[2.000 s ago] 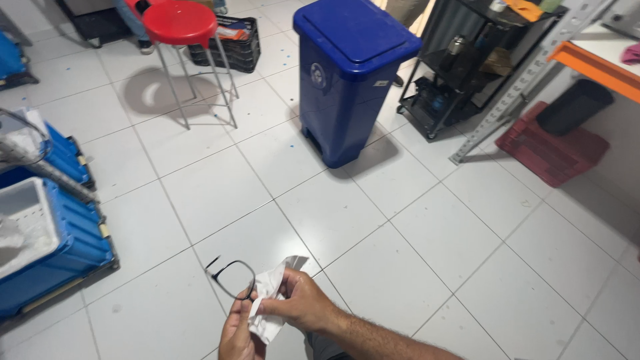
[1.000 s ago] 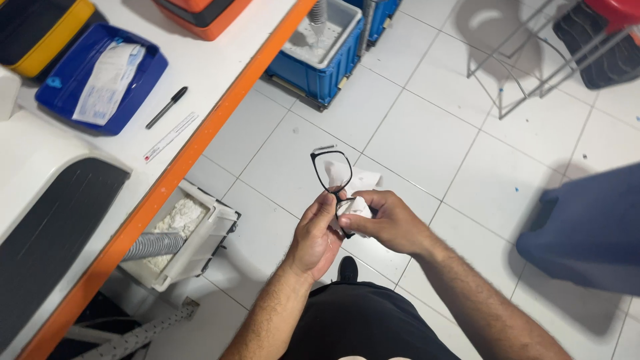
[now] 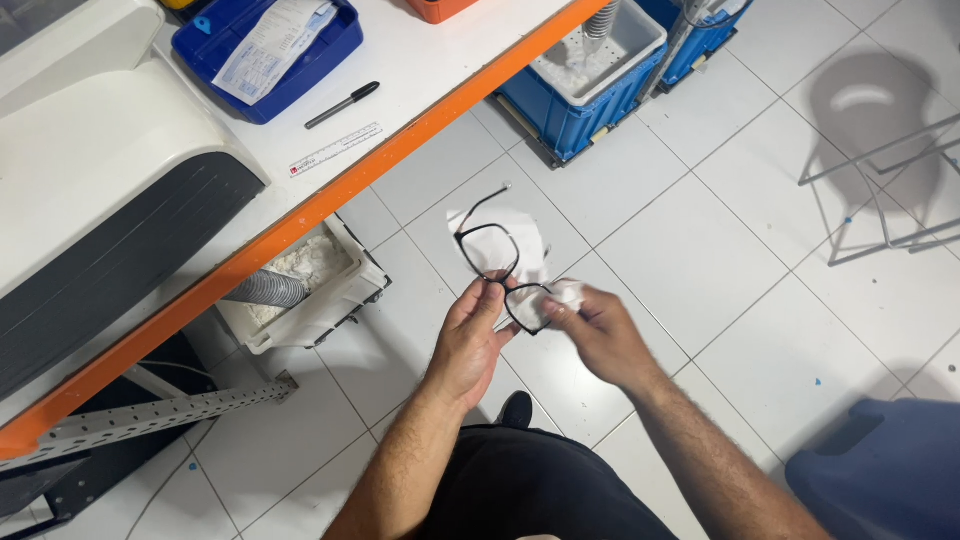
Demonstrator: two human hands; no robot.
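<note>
My left hand (image 3: 471, 341) pinches a pair of black-framed eyeglasses (image 3: 459, 241) near the bridge, with one temple arm sticking up and away from me. In my right hand (image 3: 607, 334) is a white tissue or cloth (image 3: 568, 294), pressed with the thumb against the nearer, right-hand lens. More of the white material (image 3: 529, 232) spreads behind the farther lens. Both hands are above the tiled floor, in front of my body. My right fingertips are partly hidden behind the cloth and slightly blurred.
On the left stands a white worktable with an orange edge (image 3: 420, 124), bearing a blue tray (image 3: 330, 64) with a paper slip, a black marker (image 3: 343, 105), a ruler (image 3: 336, 150) and a white machine (image 3: 112, 135). Bins with hoses stand below; a blue bin (image 3: 885, 469) is at the lower right.
The view has swung from the room toward the worktable. The glasses stay in my left hand, and my right hand keeps hold of the white cloth, now at the nearer lens.
</note>
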